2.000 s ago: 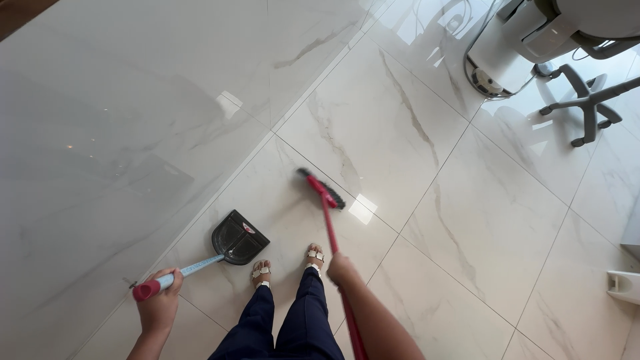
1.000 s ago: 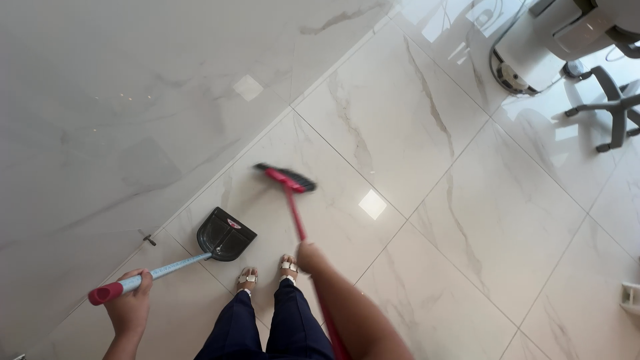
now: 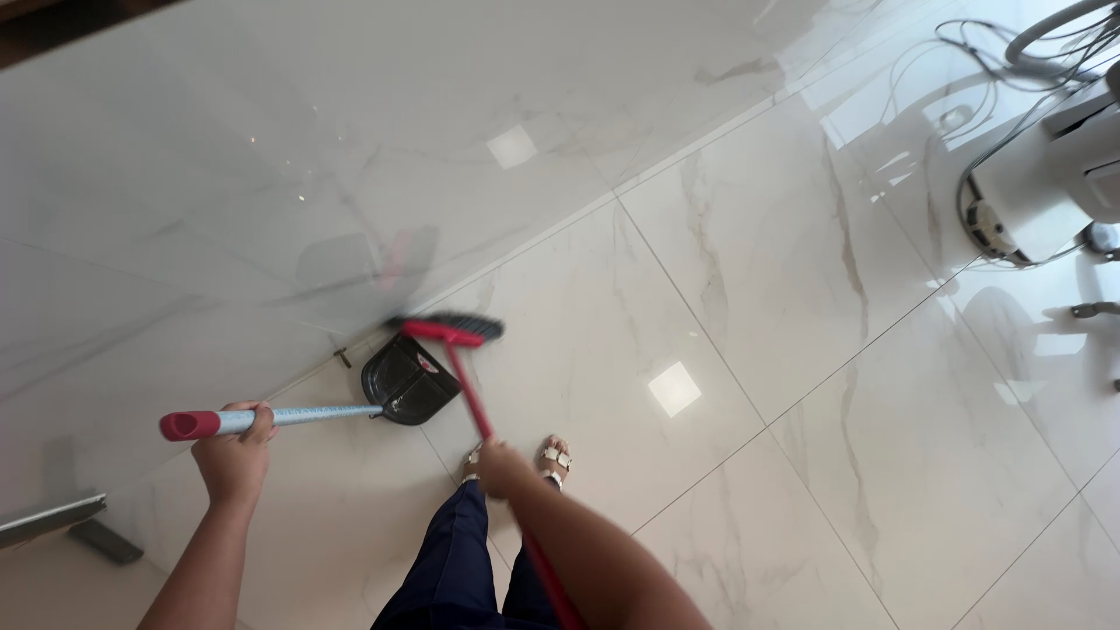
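Note:
My left hand [image 3: 234,446] is closed around the light blue handle of a long-handled dustpan [image 3: 328,413], just below its red end grip. The black dustpan's pan [image 3: 407,385] rests on the tiled floor near the foot of the glossy wall. In my right hand [image 3: 506,468] is the red stick of a broom [image 3: 471,394], which runs back under my forearm. The broom's red head [image 3: 446,333] with dark bristles lies right at the upper edge of the pan, slightly blurred. Whether it touches the pan I cannot tell.
A glossy marble-look wall [image 3: 262,219] rises along the left. A small dark metal piece [image 3: 342,357] sits at its base, left of the pan. My sandalled feet [image 3: 555,457] stand below the broom. White equipment [image 3: 1032,197] with looped cables [image 3: 989,52] and a chair leg [image 3: 1094,310] are at right.
The broom head has moved left across the floor, from apart from the dustpan to its upper edge. Both hands keep their hold. The view has shifted.

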